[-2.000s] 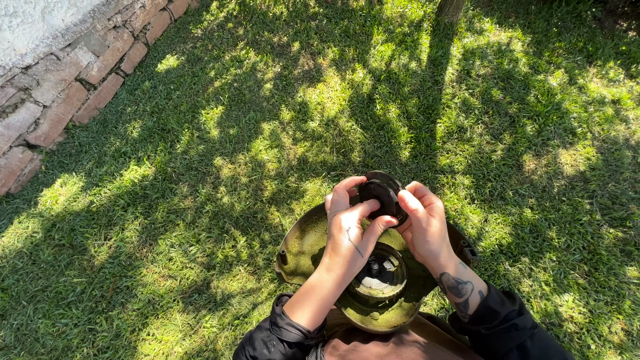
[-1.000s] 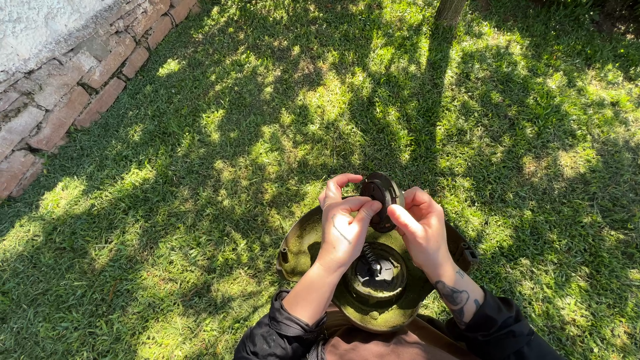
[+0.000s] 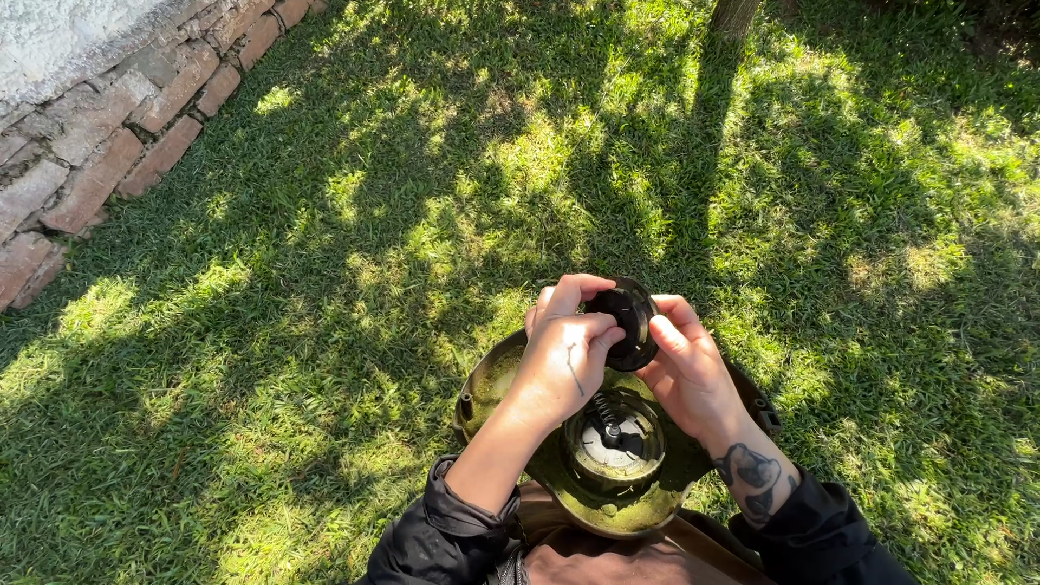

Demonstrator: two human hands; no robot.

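Between my left hand (image 3: 569,357) and my right hand (image 3: 691,370) is a round black plastic spool part (image 3: 634,323), tilted on edge; the fingers of both hands grip it. Below them, on my lap, lies a string trimmer's guard and head (image 3: 617,516), coated with green grass residue. At its centre is a round housing (image 3: 658,455) with a pale metallic disc inside. A black coil spring (image 3: 604,409) stands up from the dark central shaft, leaning left. My left hand and forearm hide part of the guard's left side.
Grass (image 3: 325,366) in patchy sun and shade surrounds me. A low brick edging (image 3: 97,171) runs along a pale rough wall at the upper left. A tree trunk (image 3: 735,15) rises at the top right, its shadow lying across the grass.
Both hands keep hold of the black part above the guard, and its tilt has changed a little. The spring, hard to make out two seconds ago, now shows plainly above the housing.
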